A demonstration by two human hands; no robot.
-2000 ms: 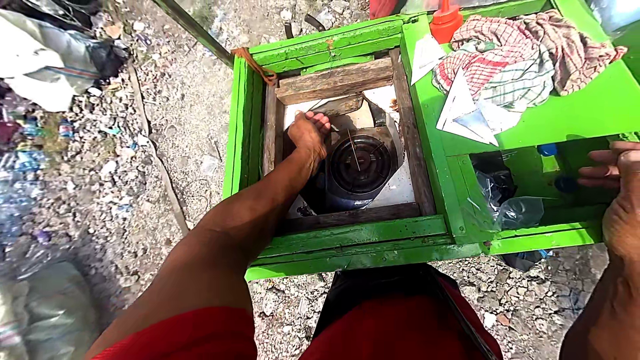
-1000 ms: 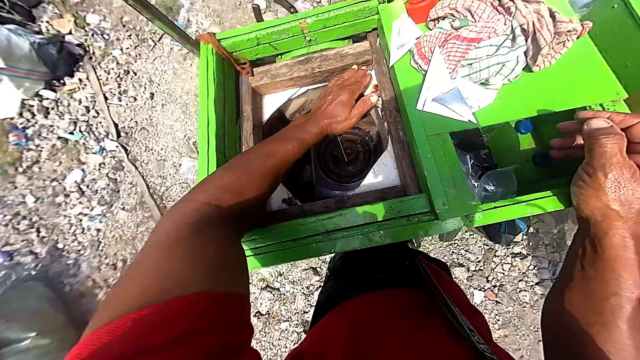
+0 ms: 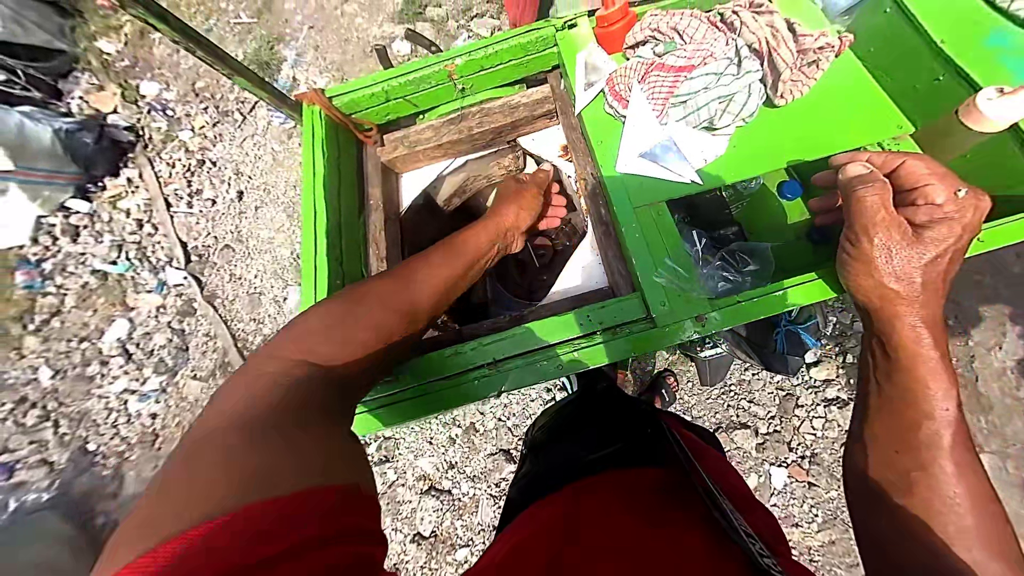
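My left hand [image 3: 528, 204] reaches into the square opening of a green wooden cart [image 3: 512, 324], over a dark round stove burner [image 3: 540, 260]. Its fingers are bent beside a wood piece [image 3: 480, 178]; whether they grip anything is hidden. A frame of worn wooden boards [image 3: 472, 128] lines the opening. My right hand [image 3: 904, 208] is above the cart's open compartment, thumb and fingers close together, with nothing plainly seen in it. Below and left of it, a clear plastic bag [image 3: 736, 268] and a blue cap [image 3: 790, 190] lie in the compartment.
Checkered cloths [image 3: 704, 68], folded white paper [image 3: 656, 144] and an orange bottle [image 3: 614, 26] stand or lie on the green top. A slanting green post [image 3: 216, 60] rises at the left corner. A pale-capped bottle [image 3: 990, 110] is at the right. Rubble and sacks [image 3: 48, 152] cover the ground.
My left hand has moved from the left of the burner to the back right board, then down into the opening near the burner. My right hand stays by the compartment.
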